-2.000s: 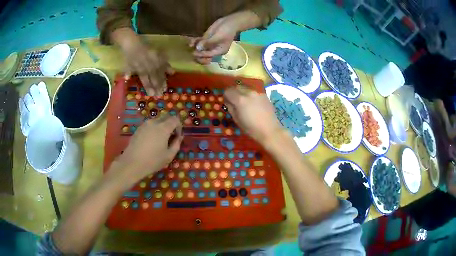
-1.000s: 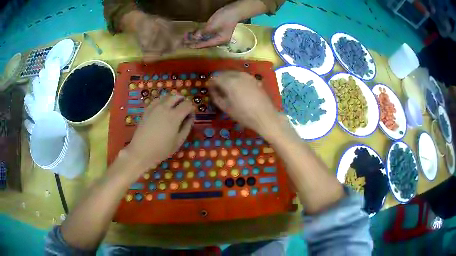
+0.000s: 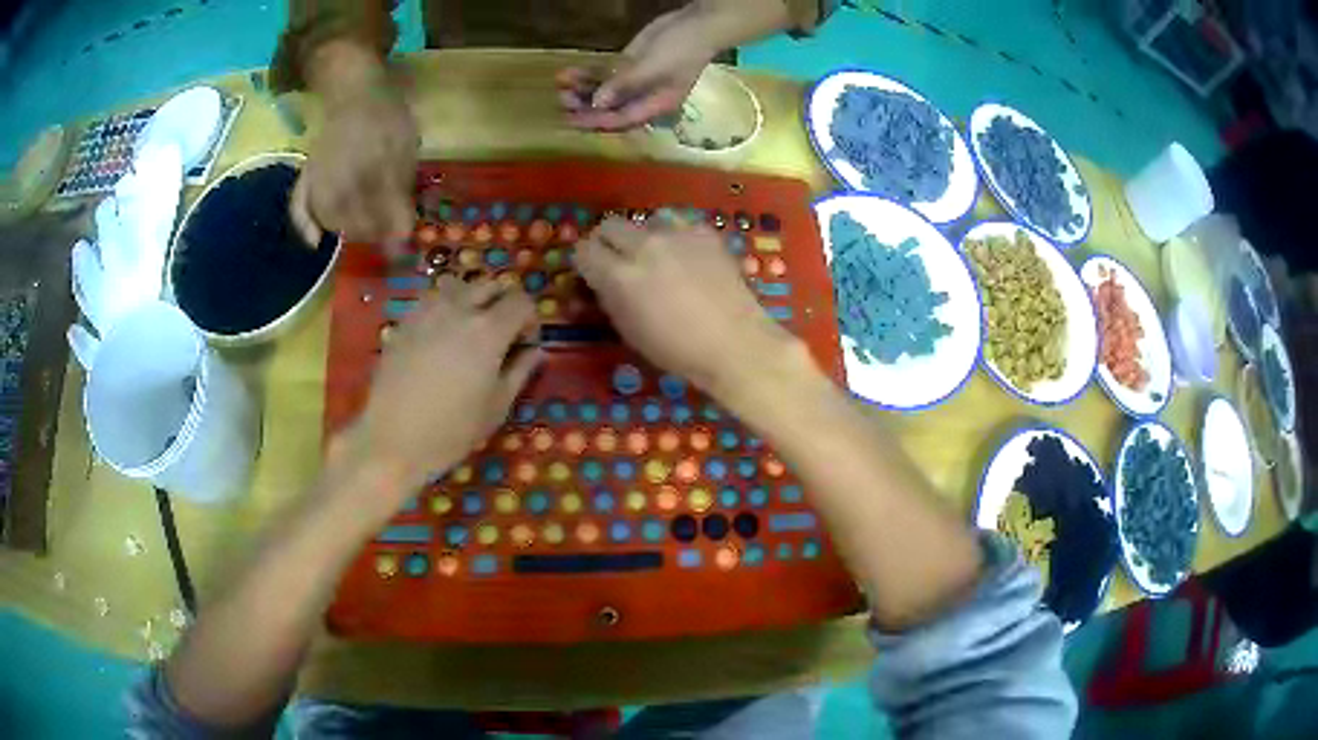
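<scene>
The orange-red loading tray [image 3: 578, 607] lies in front of me with two keyboard-shaped patterns of coloured round blanks [image 3: 622, 441]. A dark space-bar blank [image 3: 588, 562] lies low in the near pattern. My left hand [image 3: 448, 354] is bare, fingers curled down over the left-middle of the far pattern. My right hand [image 3: 672, 297] is bare, fingers bent down on the middle of the far pattern. The fingertips of both hands are hidden or blurred, so I cannot tell if they hold anything. A few shiny domed pieces show between and around the hands.
A person opposite reaches one hand [image 3: 362, 166] over the tray's far left corner; the other hand [image 3: 636, 87] is beside a cream bowl [image 3: 755, 123]. The black-blank bowl [image 3: 246, 260], white gloves [image 3: 130, 239] and white bucket [image 3: 145, 390] stand left. Plates of sorted blanks [image 3: 899, 369] stand right.
My hands stay over the far pattern; my right hand has shifted slightly inward. The opposite person's one hand has moved from beside the other to the tray's far left corner.
</scene>
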